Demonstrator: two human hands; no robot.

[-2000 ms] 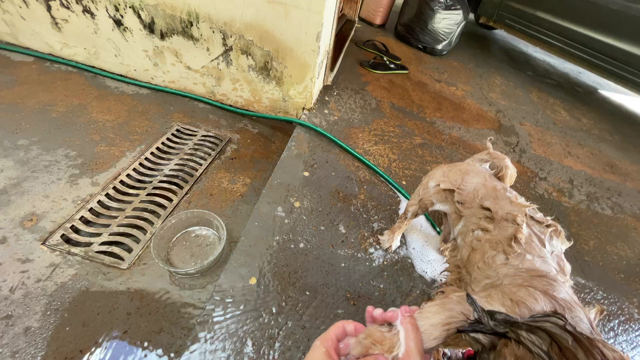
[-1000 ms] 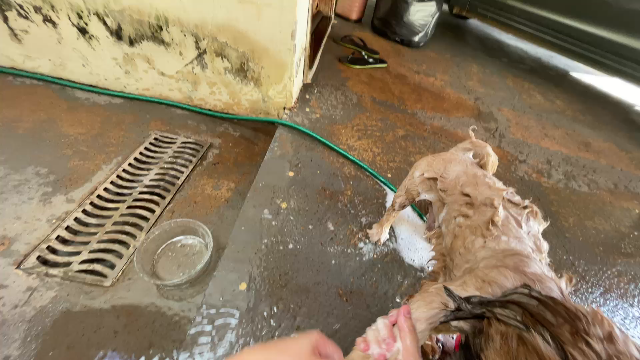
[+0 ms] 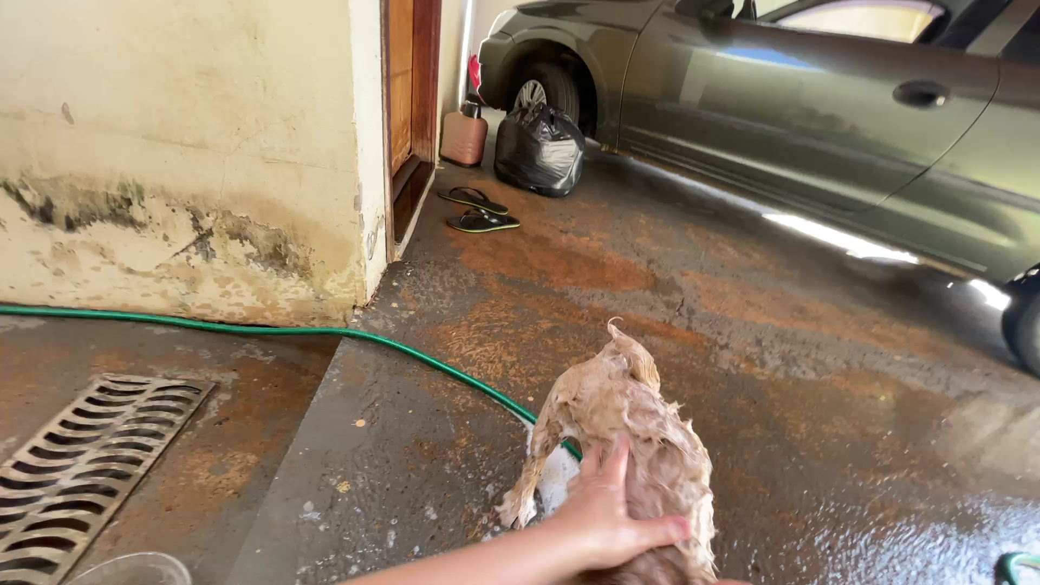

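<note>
A wet, lathered dog (image 3: 630, 414) with tan fur stands on the wet concrete floor, its tail end away from me and its head out of view. My left hand (image 3: 605, 508) lies palm down on its back and side, fingers spread and thumb toward the right. Only a sliver of skin shows at the bottom edge, right of that hand; it may be part of my right hand, and its pose is hidden. White foam (image 3: 556, 478) lies on the floor beside the dog's hind leg. A green hose (image 3: 439, 363) runs behind that leg.
A metal drain grate (image 3: 89, 479) lies at the left, with the rim of a clear bowl (image 3: 134, 561) near it. Flip-flops (image 3: 481, 220), a black garbage bag (image 3: 540, 150) and a pinkish container (image 3: 464, 138) sit by the doorway. A green car (image 3: 780, 106) stands behind, beyond the stained wall (image 3: 179, 162).
Earlier, fingers held one of the dog's legs at the bottom edge. Now my left hand is spread on the dog's back. The view has tilted upward, showing more of the car.
</note>
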